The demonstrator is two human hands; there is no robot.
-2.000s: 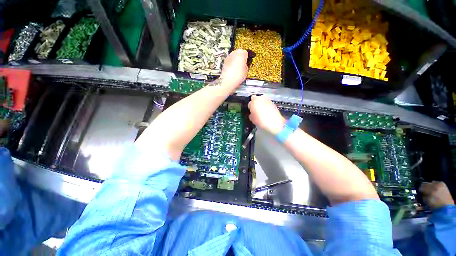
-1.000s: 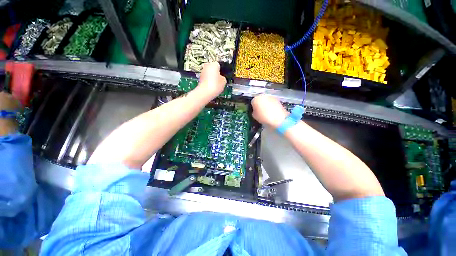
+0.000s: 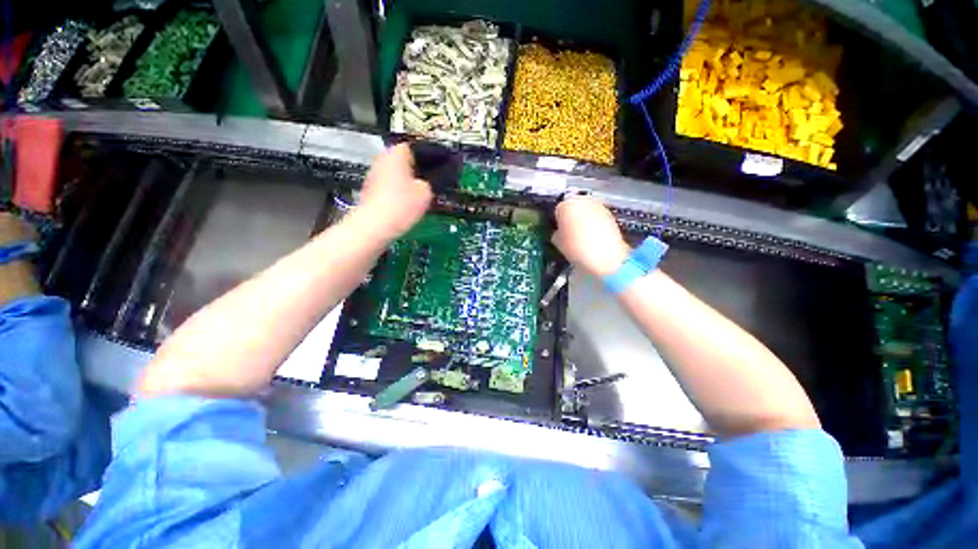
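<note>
The main circuit board (image 3: pixel 461 284) lies in its black carrier (image 3: pixel 547 365) in front of me. The small panel board (image 3: pixel 482 179) shows at the carrier's far edge. My left hand (image 3: pixel 395 193) is over the far left corner of the carrier, with black covers at its fingertips; whether it holds anything cannot be seen. My right hand (image 3: pixel 590 233), with a light blue wrist strap (image 3: pixel 637 265), is at the carrier's far right corner; its fingertips are hidden, so its grip cannot be told.
Bins of pale components (image 3: pixel 450 86), small yellow components (image 3: pixel 562 102) and large yellow components (image 3: pixel 759 86) stand beyond the rail. Green components (image 3: pixel 174 56) are at far left. Another board (image 3: pixel 909 338) lies at right. A neighbour's arm (image 3: pixel 16 263) is at left.
My left hand has moved from the bins back and left to the carrier's far left corner. My right hand has shifted slightly right. The neighbouring board at right has moved further right.
</note>
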